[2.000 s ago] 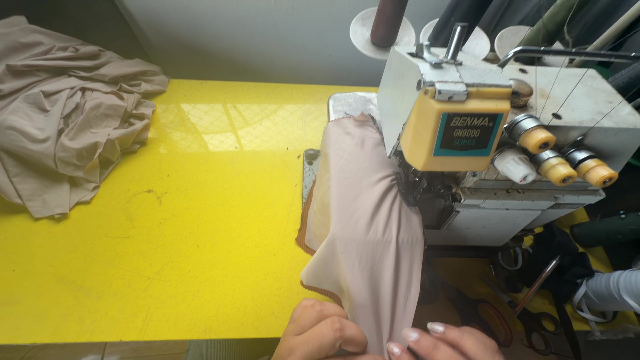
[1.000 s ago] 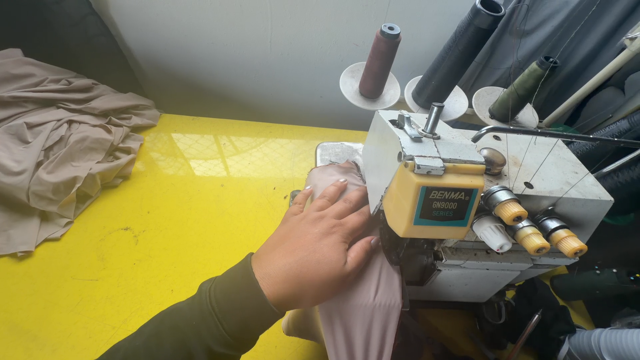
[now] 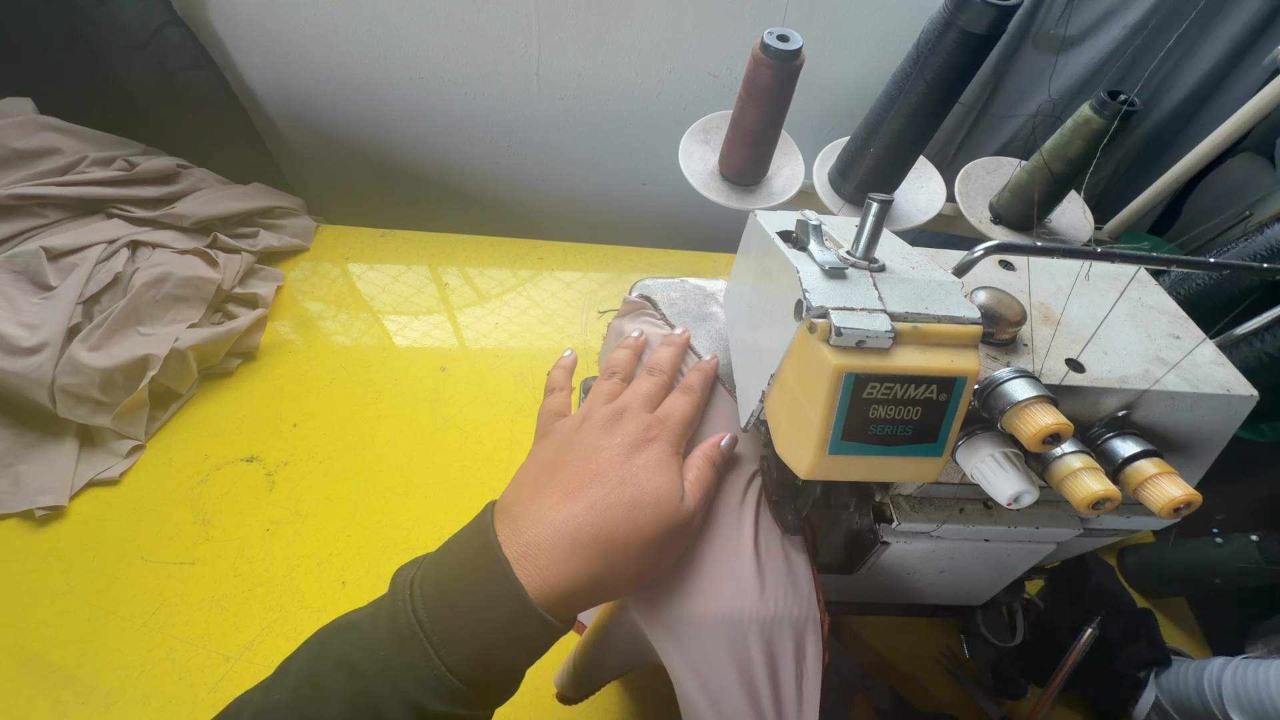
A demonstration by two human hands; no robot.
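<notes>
My left hand (image 3: 625,465), in a dark green sleeve, lies flat with fingers spread on a strip of pinkish-beige fabric (image 3: 740,610). The fabric runs along the left side of a Benma overlock sewing machine (image 3: 850,300), partly over its metal plate (image 3: 690,310), and hangs toward the bottom of the view. A stitched edge shows near my fingertips, and a reddish-brown edge shows lower down on the fabric. The needle area is hidden behind the yellow cover. My right hand is out of view.
A heap of beige fabric (image 3: 120,310) lies on the yellow table (image 3: 330,480) at the left. Behind the machine stand a reddish-brown thread cone (image 3: 762,110), a black one (image 3: 915,105) and a green one (image 3: 1060,160). Tension knobs (image 3: 1085,480) project at the front right.
Two seconds ago both hands held the fabric's lower end. My left hand has since moved up onto the fabric beside the machine, and my right hand has left the view.
</notes>
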